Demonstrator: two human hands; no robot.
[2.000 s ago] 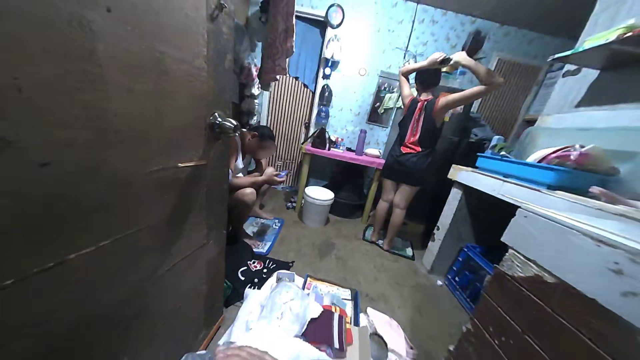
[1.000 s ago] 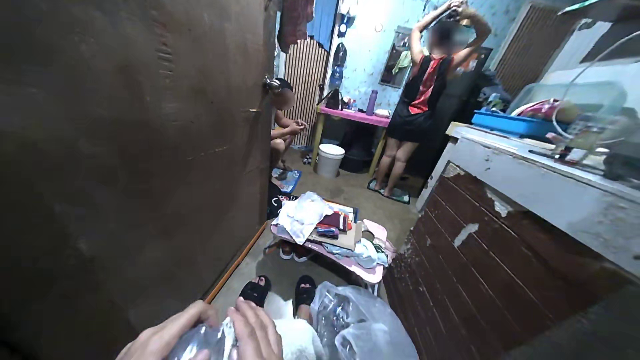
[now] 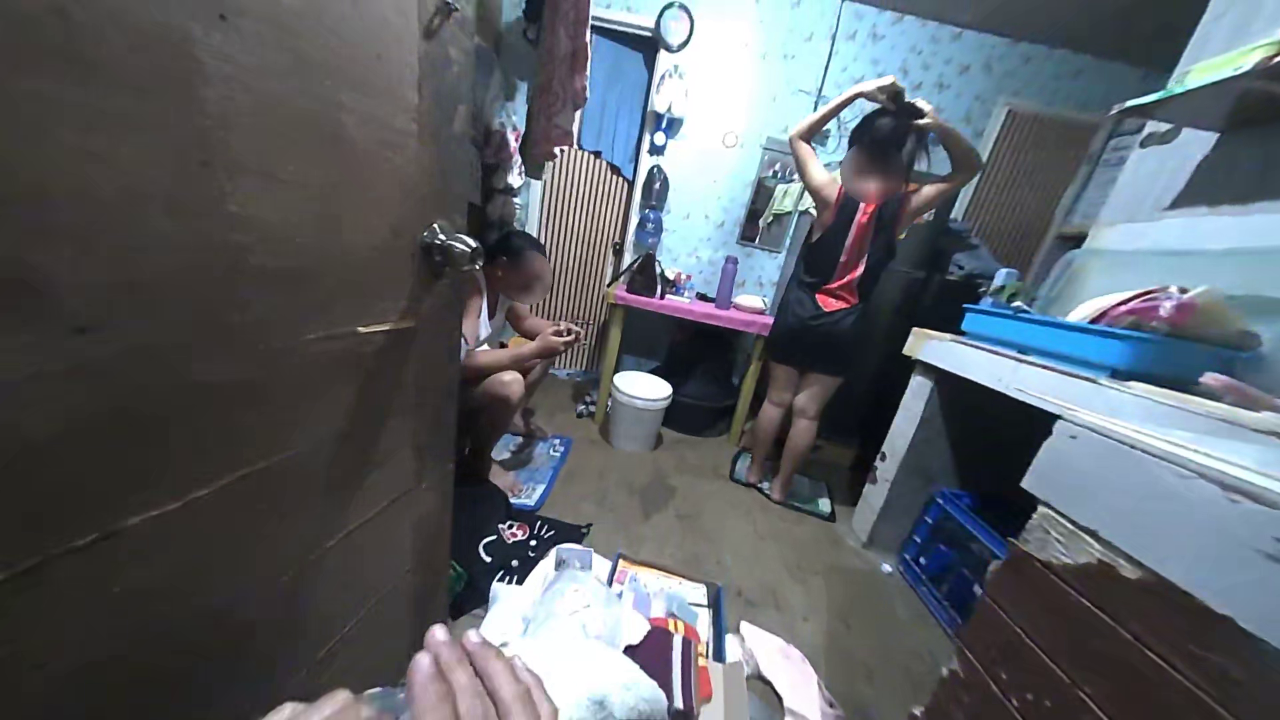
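At the bottom edge of the head view are both my hands, close together. My right hand [image 3: 478,680] shows the backs of its fingers, bent over something clear, perhaps plastic, of which only a sliver shows. My left hand [image 3: 325,706] is mostly cut off by the frame, to the left of that sliver. Just beyond my right hand lie a white cloth [image 3: 590,680] and a crumpled clear plastic bag [image 3: 575,610]. Beside them are a maroon striped cloth [image 3: 668,660] and a blue-edged folder or tray [image 3: 716,620].
A brown wooden door [image 3: 230,350] stands at the left, with a metal knob [image 3: 452,247]. One person [image 3: 500,340] crouches past it; another [image 3: 850,250] stands with arms raised. A white bucket [image 3: 638,415] is under a pink-topped table [image 3: 690,308]. At right, a counter [image 3: 1130,390] holds a blue tray [image 3: 1090,340].
The view has tilted up since one second ago, when both my hands showed on clear plastic. The crouching person now leans further out from behind the door.
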